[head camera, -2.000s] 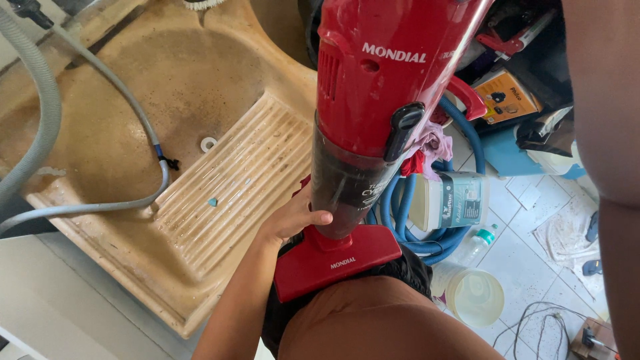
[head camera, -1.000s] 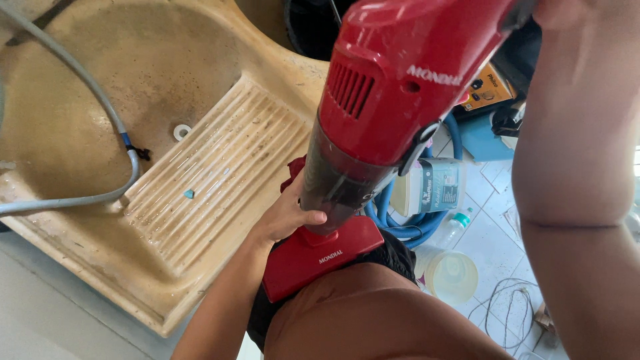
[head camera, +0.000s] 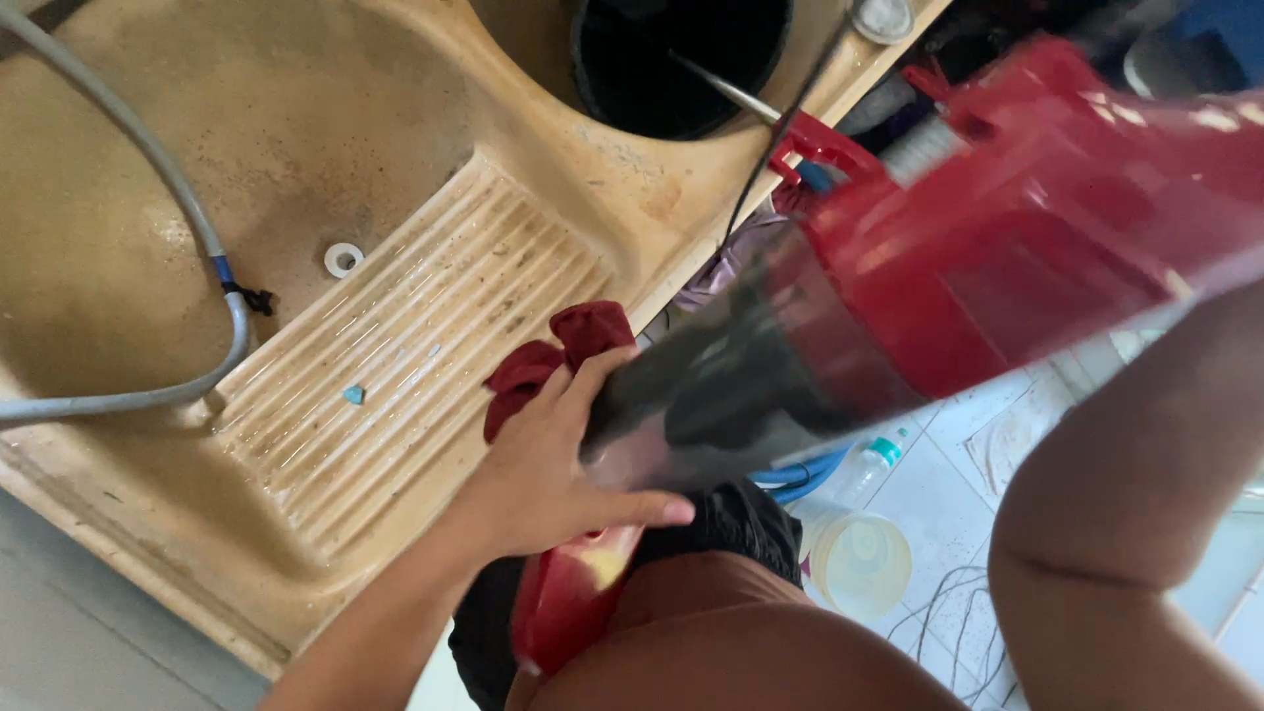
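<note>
A red handheld vacuum cleaner (head camera: 1007, 247) with a dark see-through dust container (head camera: 741, 375) lies slantwise across the view, blurred. My left hand (head camera: 563, 464) is at the lower end of that container, thumb below and fingers above, with a dark red cloth (head camera: 563, 355) beside the fingers. Below the hand, the red floor nozzle (head camera: 573, 592) rests against my body. My right arm comes in from the right, but the right hand is outside the frame or hidden behind the vacuum's upper end.
A stained beige laundry sink (head camera: 632, 188) with a ribbed washboard (head camera: 415, 365) fills the left; a grey hose (head camera: 168, 168) lies in it. A black bucket (head camera: 681, 59) stands in the far basin. On the tiled floor are a plastic bottle (head camera: 869, 464), a clear tub (head camera: 864, 563) and loose wire.
The vacuum has turned: its upper body has swung to the right and its side now faces me. The nozzle has turned too. My left hand has stayed near the container's lower end.
</note>
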